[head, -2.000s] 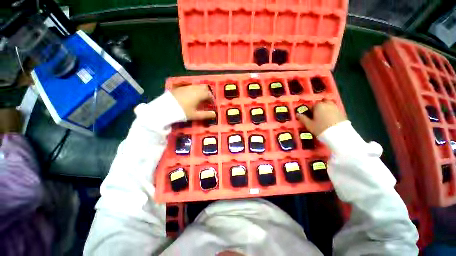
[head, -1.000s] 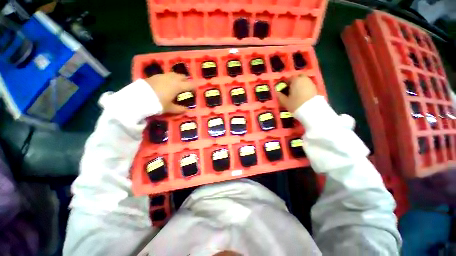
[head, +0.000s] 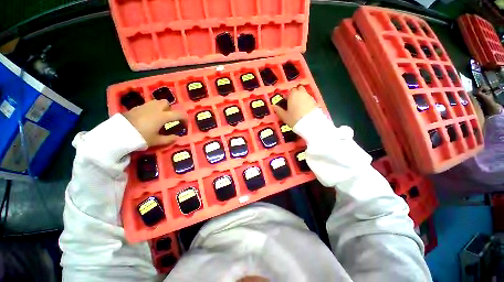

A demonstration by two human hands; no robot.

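A red-orange foam tray (head: 215,140) lies in front of me, with black smartwatch units in its pockets. Many units show yellow or pale lit bands; some in the far row are dark. My left hand (head: 153,122) is over the left end of the second row, fingers on a lit smartwatch unit (head: 173,127); whether it is lifted is unclear. My right hand (head: 298,106) is at the right end of the same row, thumb and fingers closed on a lit smartwatch unit (head: 279,102) at its pocket. Both hands are bare, with white sleeves.
A second foam tray (head: 174,48) with two dark units lies behind. Stacked filled trays (head: 381,82) lean at the right. A blue box (head: 34,118) is at left. Lower trays (head: 415,193) show at right. Another person's hand (head: 486,102) and purple sleeve are at far right.
The view has shifted right, so trays and box appear further left. My left hand has come from the far-left pockets to the lit unit in the second row. My right hand stays at the same unit.
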